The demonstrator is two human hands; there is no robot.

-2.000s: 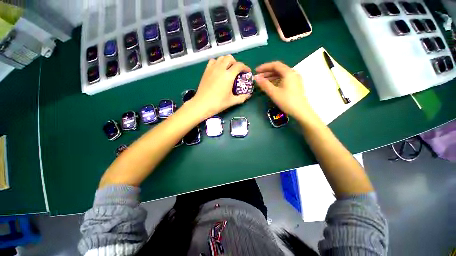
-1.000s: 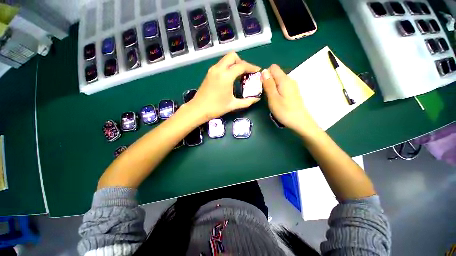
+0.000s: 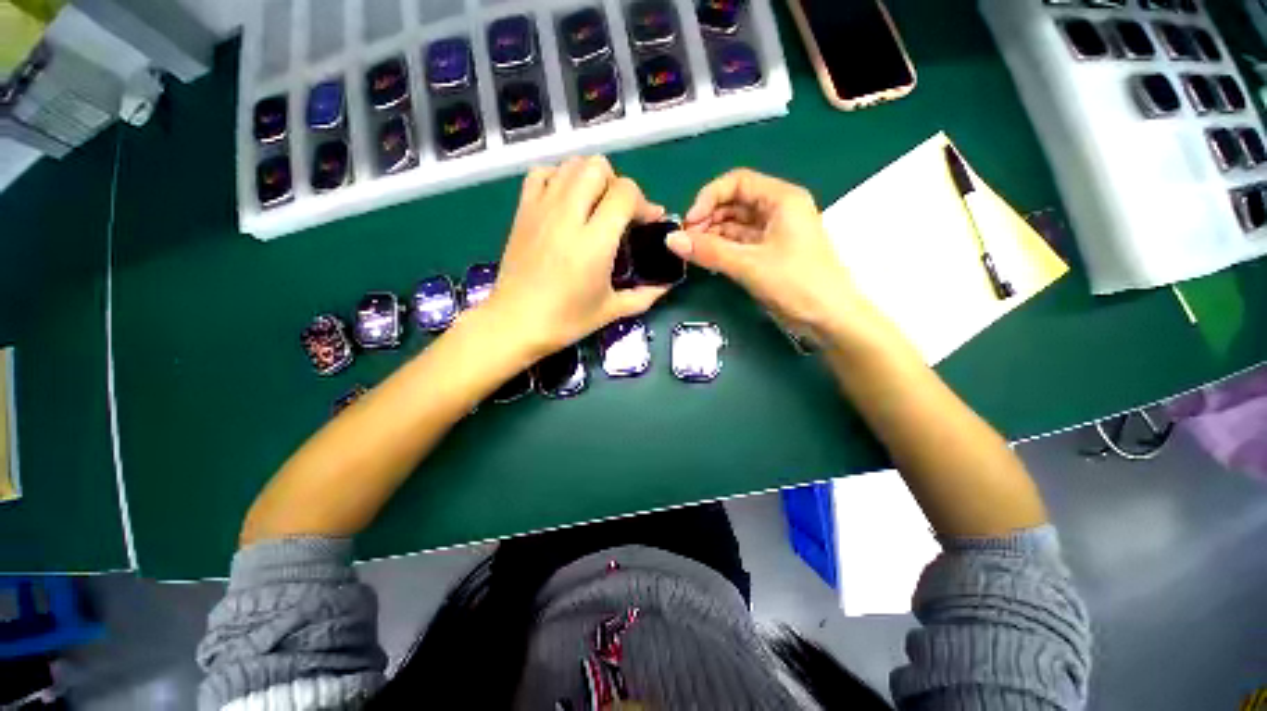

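Observation:
My left hand (image 3: 570,257) holds a smartwatch body (image 3: 653,254) between thumb and fingers; its face is black. My right hand (image 3: 771,250) has thumb and index fingertips pinched at the right rim of the same watch. Other watches lie in loose rows on the green mat, some with lit faces, such as a whitish one (image 3: 698,352) and a purple-white one (image 3: 625,347) below my hands. My left forearm covers part of the rows. Another watch is mostly hidden under my right wrist.
A white watch tray (image 3: 514,156) with several watches is at the back. Another white tray (image 3: 1132,208) is at the right. A smartphone (image 3: 855,53) lies between them. White paper (image 3: 903,264) with a pen (image 3: 980,222) lies on a yellow pad right of my hands.
The held watch's face has gone from lit white to black. Both hands have shifted slightly left over the mat. The purple-white watch's face has changed from mostly white.

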